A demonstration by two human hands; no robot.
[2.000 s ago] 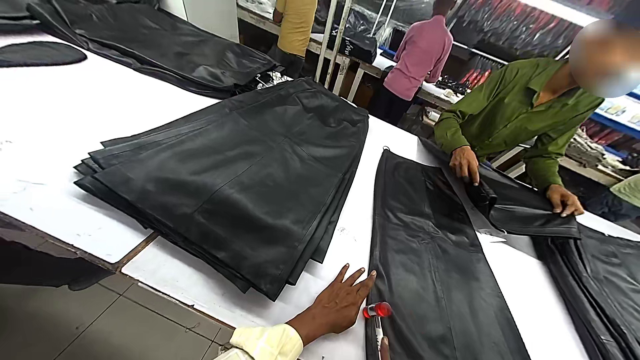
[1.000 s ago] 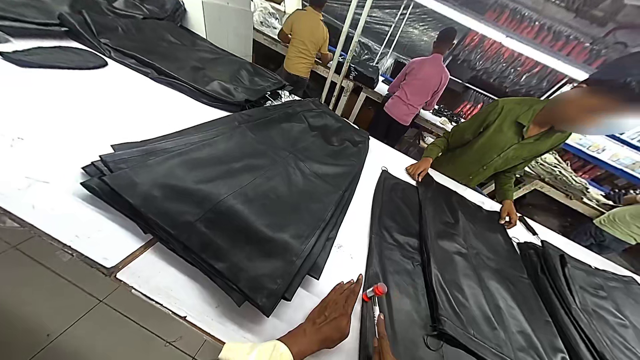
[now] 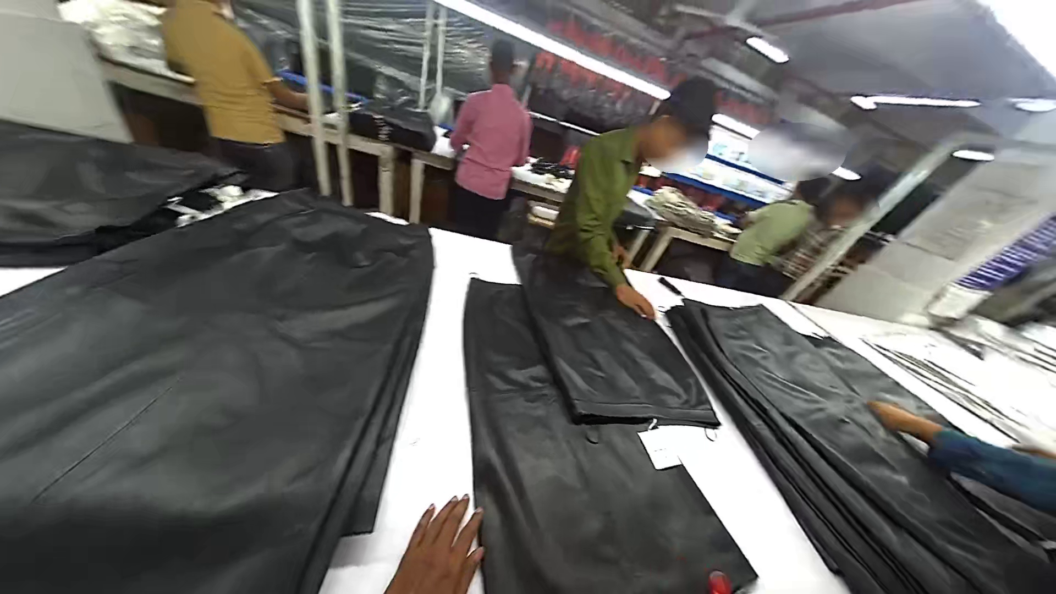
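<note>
My left hand point(image 3: 437, 549) lies palm down on the white table point(image 3: 412, 462), fingers a little apart, holding nothing, with its fingertips at the left edge of a black leather-like garment point(image 3: 569, 503). My right hand is out of view; only the red tip of a tool point(image 3: 719, 582) shows over that garment's lower edge. A second black garment point(image 3: 627, 363) lies across the upper part of the first, with a white tag point(image 3: 662, 448) near its end. A co-worker in a green shirt point(image 3: 598, 194) has a hand point(image 3: 635, 302) on its right edge.
A stack of black garments point(image 3: 214, 379) spreads at the left, another pile point(image 3: 808, 396) at the right. Another person's hand point(image 3: 903, 419) in a blue sleeve rests on the right pile. A dark slim tool point(image 3: 670, 286) lies beyond. Two white posts point(image 3: 326, 99) stand behind.
The view has swung up and to the right. My right hand, partly visible earlier by the red-headed tool, has left the view. The upper garment, stretched toward me a second ago, now covers less.
</note>
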